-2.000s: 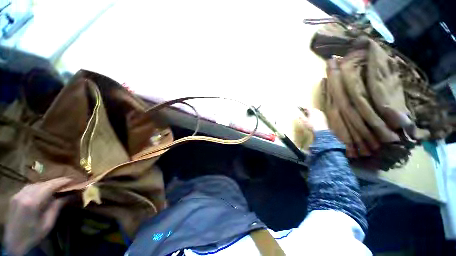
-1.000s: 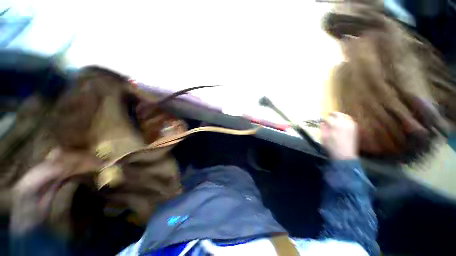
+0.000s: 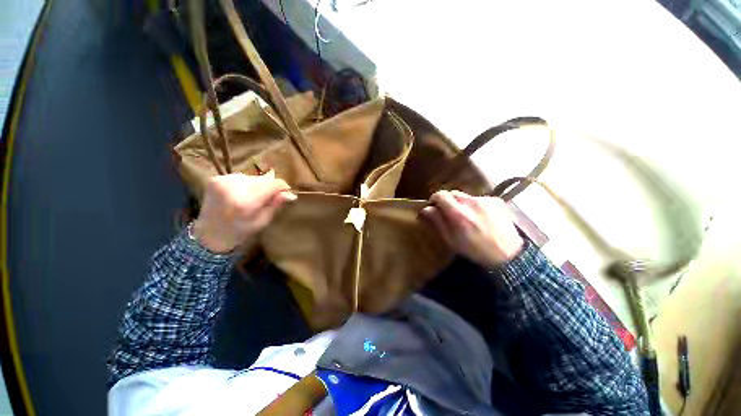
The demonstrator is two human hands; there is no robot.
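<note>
A tan-brown tote bag [image 3: 325,252] lies over my lap, its near top edge pulled straight between my hands. My left hand [image 3: 236,210] pinches this edge on the left, and my right hand [image 3: 475,226] pinches it on the right. A pale-tan zipper end tab [image 3: 356,218] hangs at the middle of the edge, above a vertical seam. The zipper strip [image 3: 394,162] curves up inside the open mouth. A brown handle [image 3: 520,122] arches over the bench edge beyond my right hand. My fingertips partly cover the edge.
The white-covered bench [image 3: 487,57] runs along the right. A hammer [image 3: 638,317] and a slim dark tool [image 3: 683,366] lie at lower right. Another tan bag [image 3: 244,134] with standing handles is at upper left. A red strip [image 3: 605,313] marks the bench edge. A dark walkway [image 3: 73,203] is left.
The view has swung left. My right hand has left the bench beside the brown stack and now grips the bag's edge. The bag edge is now stretched between both hands.
</note>
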